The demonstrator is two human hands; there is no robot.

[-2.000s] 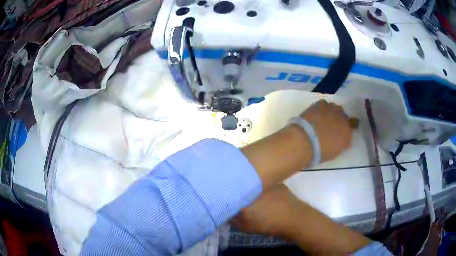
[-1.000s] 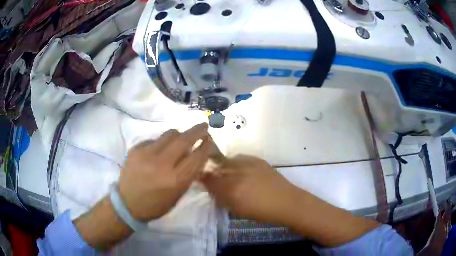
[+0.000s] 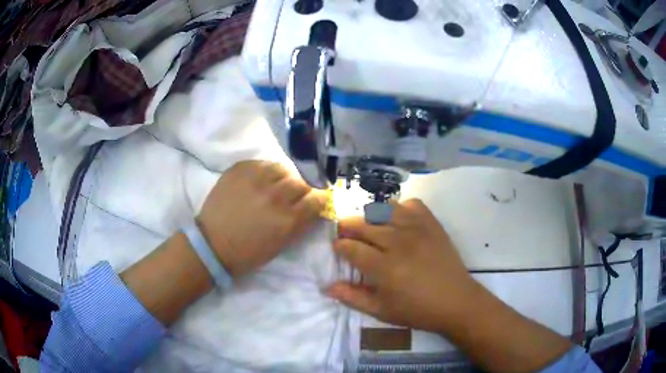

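Observation:
The white quilted panel (image 3: 241, 320) lies over the left of the machine bed and runs down past its front edge. My left hand (image 3: 255, 211) lies on the panel just left of the presser foot area, fingertips near the lit needle area. My right hand (image 3: 398, 269) is at the panel's right edge, fingers around the edge strip, just below the grey knob (image 3: 378, 212). The sewing machine head (image 3: 438, 65) stands above. The needle itself is hidden by glare and metal parts.
A white-edged opening (image 3: 109, 87) shows brown check inside at upper left. Checked fabric heaps lie behind it. A brown fabric strip (image 3: 579, 262) crosses the bed at right, beside a dark cord (image 3: 605, 291). A small brown piece (image 3: 385, 339) lies at the front edge above the measuring tape (image 3: 416, 358).
My left hand has come from the right of the bed back onto the panel. Both hands have moved up to the needle area. The view has shifted closer, and a small brown piece now shows at the front.

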